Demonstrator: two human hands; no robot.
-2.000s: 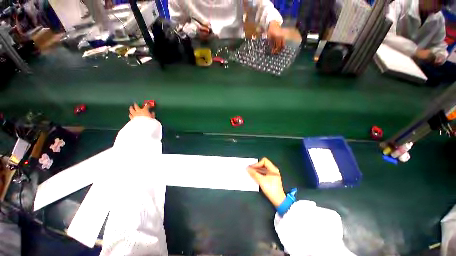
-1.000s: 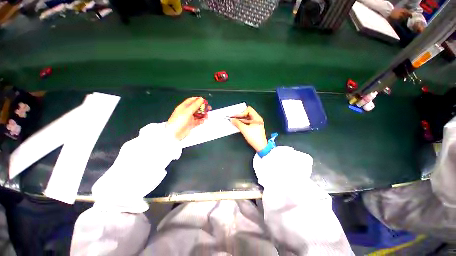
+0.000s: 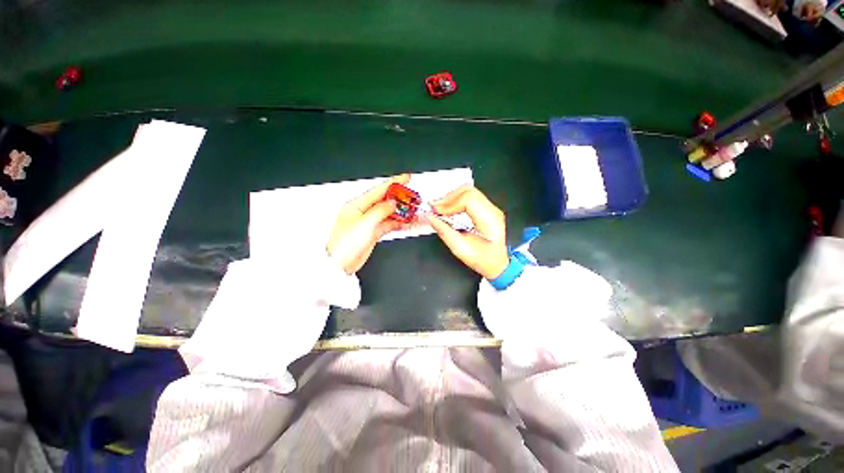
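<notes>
My left hand [image 3: 363, 226] holds a small red unit [image 3: 403, 202] with dark and silver insides, over a white backing strip [image 3: 301, 214] on the green mat. My right hand [image 3: 472, 233], with a blue strap [image 3: 512, 270] at the wrist, is closed on thin tweezers [image 3: 450, 218]. Their tip is at the right side of the red unit. A small pale piece seems to be at the tip, too blurred to be sure.
Two overlapping white strips [image 3: 139, 226] lie at left. A blue bin [image 3: 623, 166] with white sheets [image 3: 582, 176] stands at right. Another red unit [image 3: 441, 85] is on the green belt [image 3: 278, 55]. Small bottles [image 3: 725, 157] stand by a metal post. A sleeve [image 3: 819, 314] is at far right.
My left hand has picked up a red unit from the belt and brought it over the strip. My right hand has moved from the strip to the unit. The view has tilted down.
</notes>
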